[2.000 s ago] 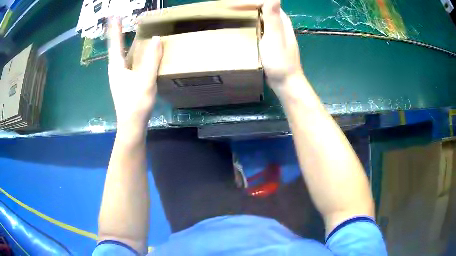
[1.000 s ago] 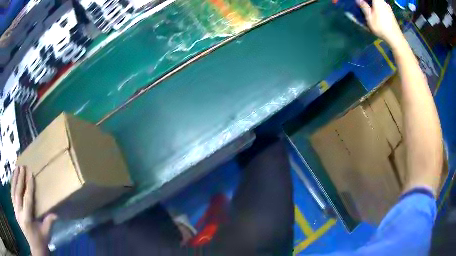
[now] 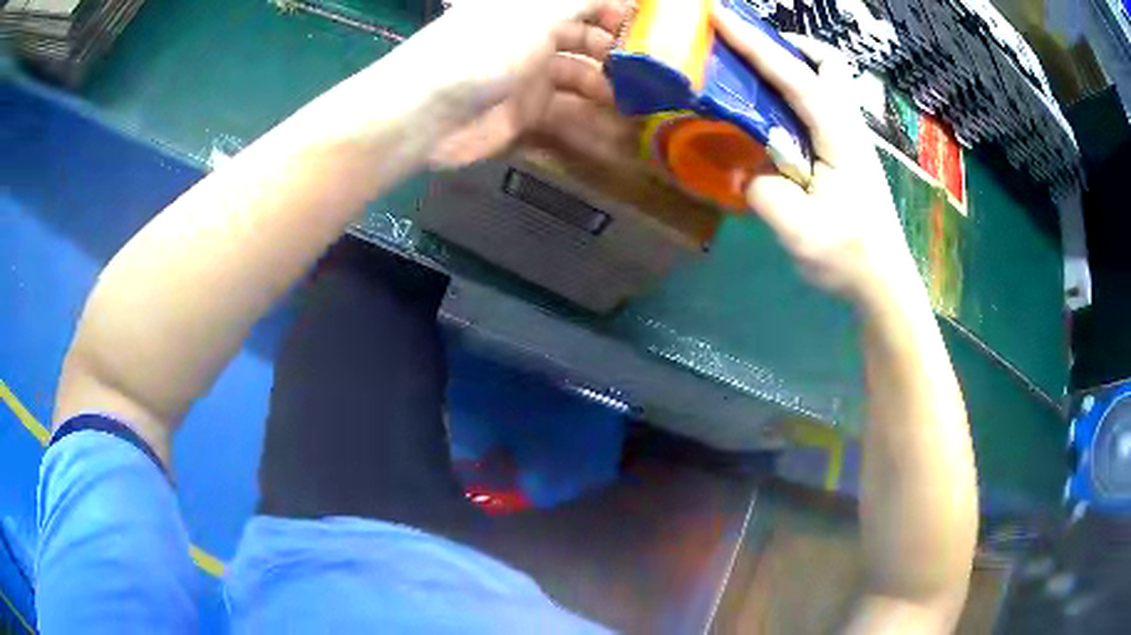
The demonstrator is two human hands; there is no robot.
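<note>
A small brown carton [image 3: 564, 230] with a dark label block on its side stands at the near edge of the green bench. My right hand [image 3: 825, 174] grips a blue and orange tape dispenser [image 3: 719, 93] over the carton's right part. My left hand [image 3: 527, 106] is at the carton's top left, its fingers partly apart and close to the dispenser. Whether it presses on the carton or on tape cannot be told. The dispenser and my hands hide much of the carton's top.
Black-and-white product rows [image 3: 980, 106] run along the bench's far side at upper right. A carton stack [image 3: 87, 31] is at the upper left. The large carton [image 3: 806, 558] stands low at right. A red stool [image 3: 494, 486] is below the bench.
My right hand has come back from the far right with the tape dispenser, now over the carton. My left hand has moved from the carton's side to its top. The view has turned.
</note>
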